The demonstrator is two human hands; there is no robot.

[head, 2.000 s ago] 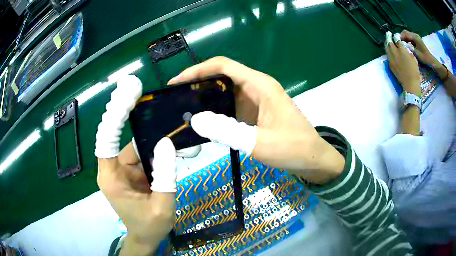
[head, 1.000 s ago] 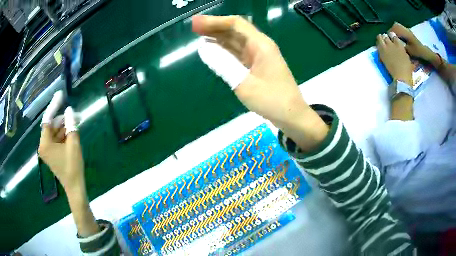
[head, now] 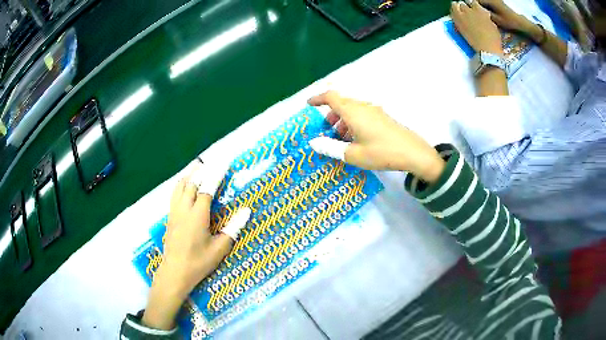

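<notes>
A blue carrier sheet (head: 279, 229) with rows of orange zigzag flex strips and white rings lies on the white bench edge. My left hand (head: 189, 232) is over its left part. The white-cotted thumb rests on the strips, and the cotted index finger is apart from it near the upper edge. My right hand (head: 379, 139) is at the upper right corner, its white-cotted thumb over the sheet and its other fingers bent near the edge. Both hands have thumb and fingers apart, with no loose part visible. The undersides of the fingers are hidden.
Several black phone frames, one of them here (head: 93, 143), lie on the green belt (head: 199, 93) beyond the bench. A shiny tray or bag (head: 46, 86) is at far left. Another person's hands (head: 478, 30) work over a blue sheet at upper right.
Two seconds ago my hands held a black frame with a flex strip. By one second ago they had separated over the belt, without that frame. Now both have come down to the sheet.
</notes>
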